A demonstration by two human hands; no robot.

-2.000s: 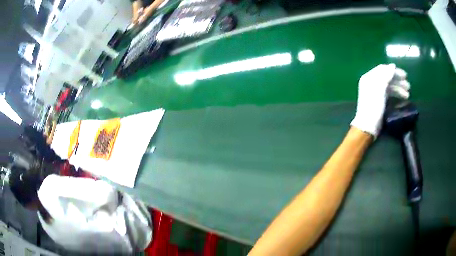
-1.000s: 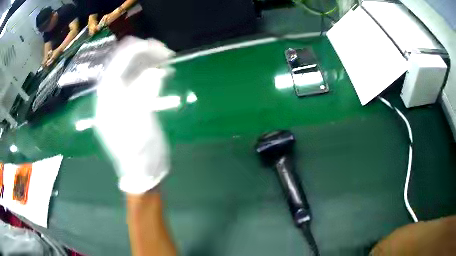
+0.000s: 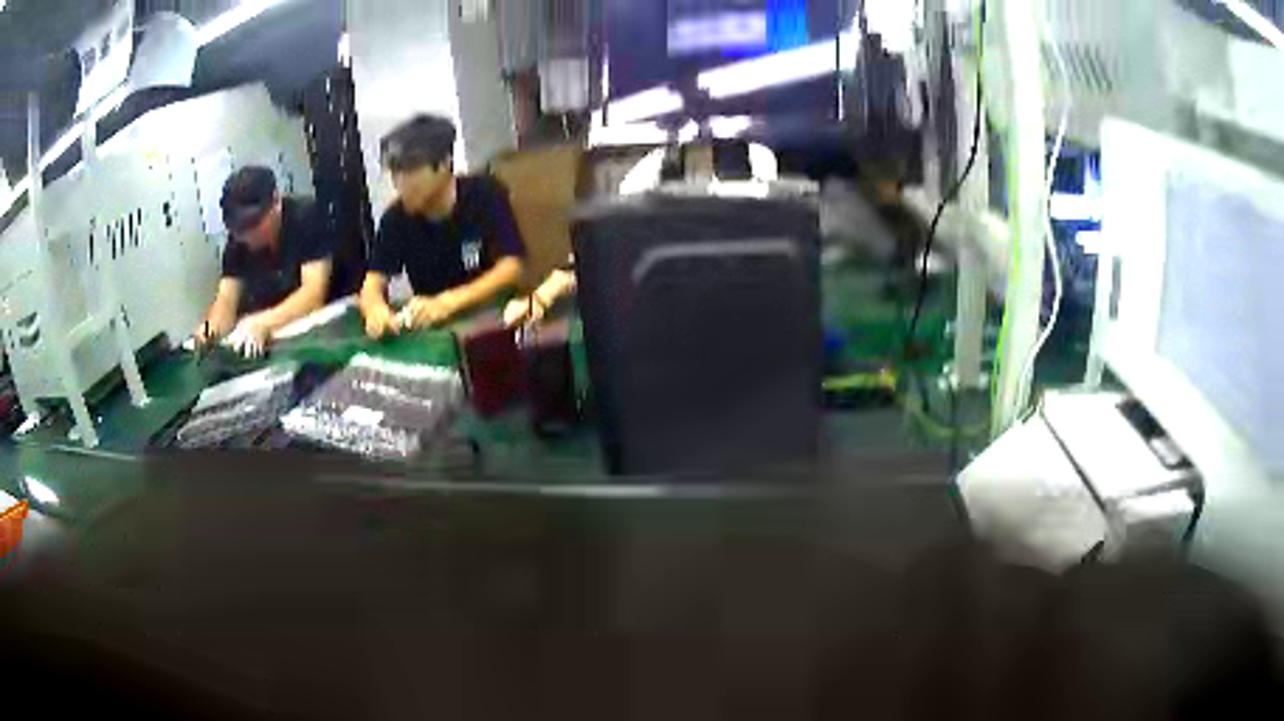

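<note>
A dark, blurred band covers the lower part of the view, and I cannot tell what it is. It hides the near bench top. Neither my left hand nor my right hand can be made out. No scanner or phone unit shows. The white box-shaped device (image 3: 1148,458) stands at the right, with a white flat panel (image 3: 1035,486) leaning against its left side. Both are partly cut off below by the dark band.
A black computer case (image 3: 704,338) stands behind the bench rim. Grey-silver trays (image 3: 369,406) lie beyond the rim at the left. Two people in dark shirts (image 3: 448,247) sit opposite. An orange item (image 3: 11,521) shows at the left edge. Cables hang by a pale post (image 3: 974,268).
The view has swung up from the bench to the room. The gloved left hand, scanner and phone unit are no longer visible. The dark band has appeared across the bottom.
</note>
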